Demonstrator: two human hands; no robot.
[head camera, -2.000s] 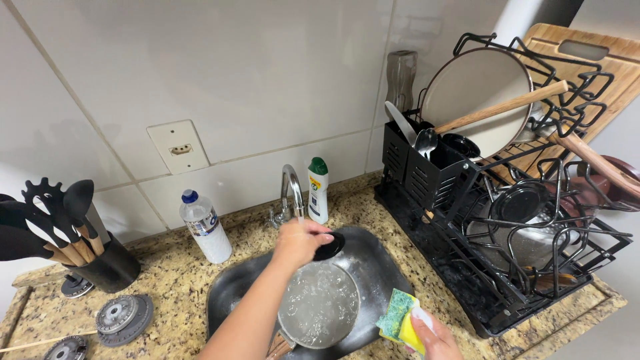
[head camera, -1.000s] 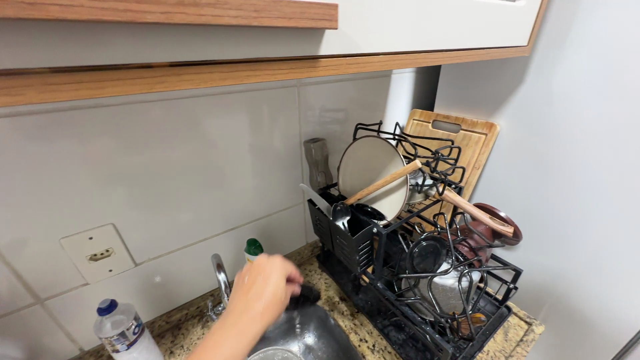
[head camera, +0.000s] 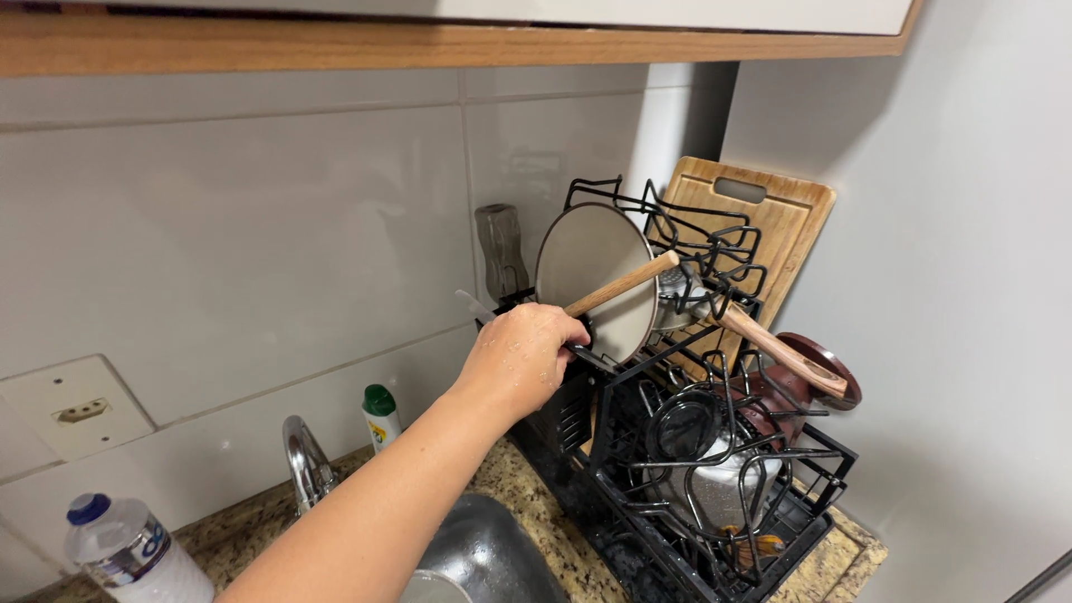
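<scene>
My left hand, wet with drops, reaches over the utensil holder at the left of the black dish rack. Its fingers are closed on a thin-edged black piece, mostly hidden by the hand. Just behind the fingers, a wooden handle slants up in front of a pale round pan or lid. My right hand is out of view. Below the forearm shows the steel sink with the rim of a light round vessel.
Black stove grates lie over a metal pot in the rack. A wooden cutting board leans behind. A faucet, green-capped bottle and blue-capped bottle stand left. A cabinet edge overhangs.
My left hand has moved from the sink's back corner to the rack with the black piece. My right hand, earlier holding a sponge, has left the view. The view has swung up and right.
</scene>
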